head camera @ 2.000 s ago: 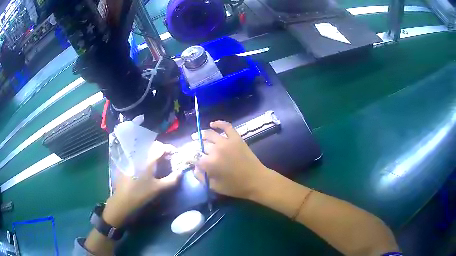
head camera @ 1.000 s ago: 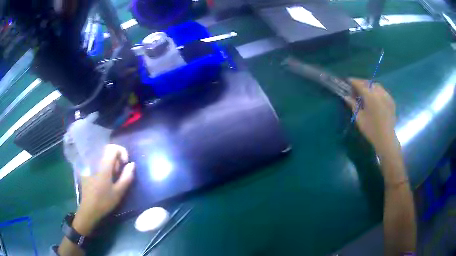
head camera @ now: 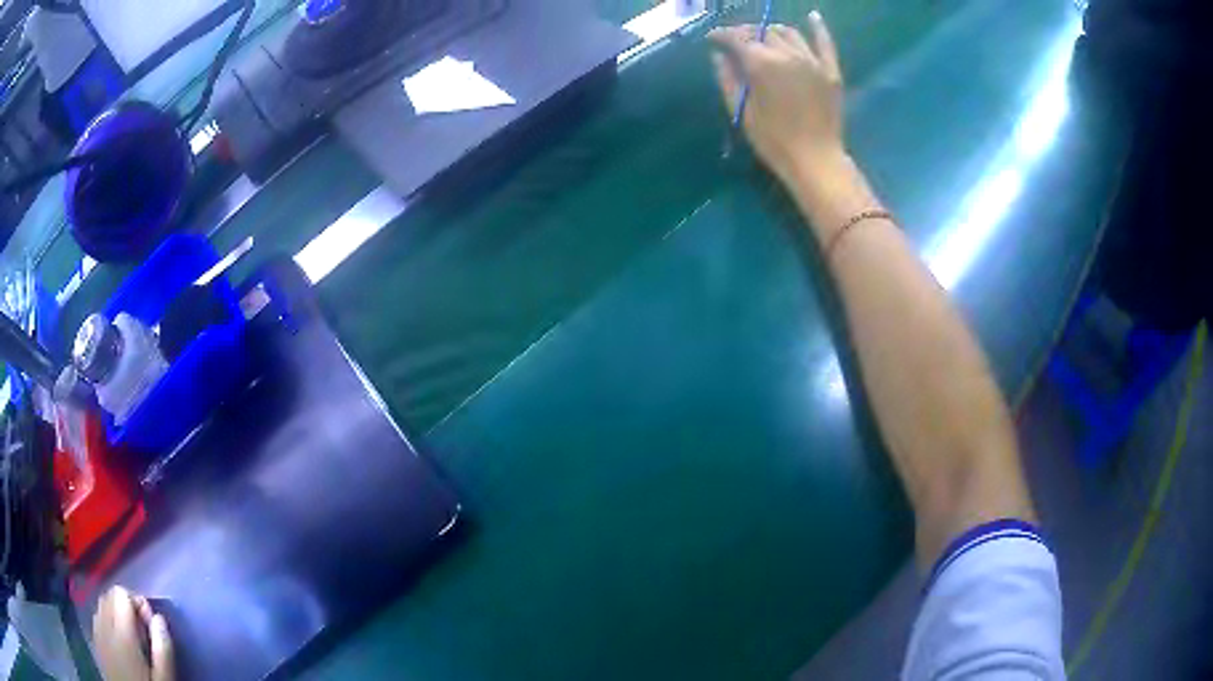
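My right hand (head camera: pixel 788 100) is at the top, right of centre, over the green mat with the arm stretched forward. A slim blue stick (head camera: pixel 741 107) is held between its fingers and points down. No bar part shows in the hand. My left hand (head camera: pixel 129 639) is at the bottom left corner over the black board (head camera: pixel 359 499), partly cut off by the picture's edge. Its thumb and finger are slightly apart and nothing shows between them.
A blue bin (head camera: pixel 200 366) holding a bottle with a round metallic top (head camera: pixel 97 349) stands behind the board, beside a red bin (head camera: pixel 93 499). A purple round object (head camera: pixel 129 182) is behind. White paper (head camera: pixel 455 87) lies on a dark flat surface (head camera: pixel 552 47). Blue stool-like legs show right.
The view has swung right. My right hand has moved from the board out to the far mat, keeping the blue stick; the grey bar it carried no longer shows. My left hand stays near the board.
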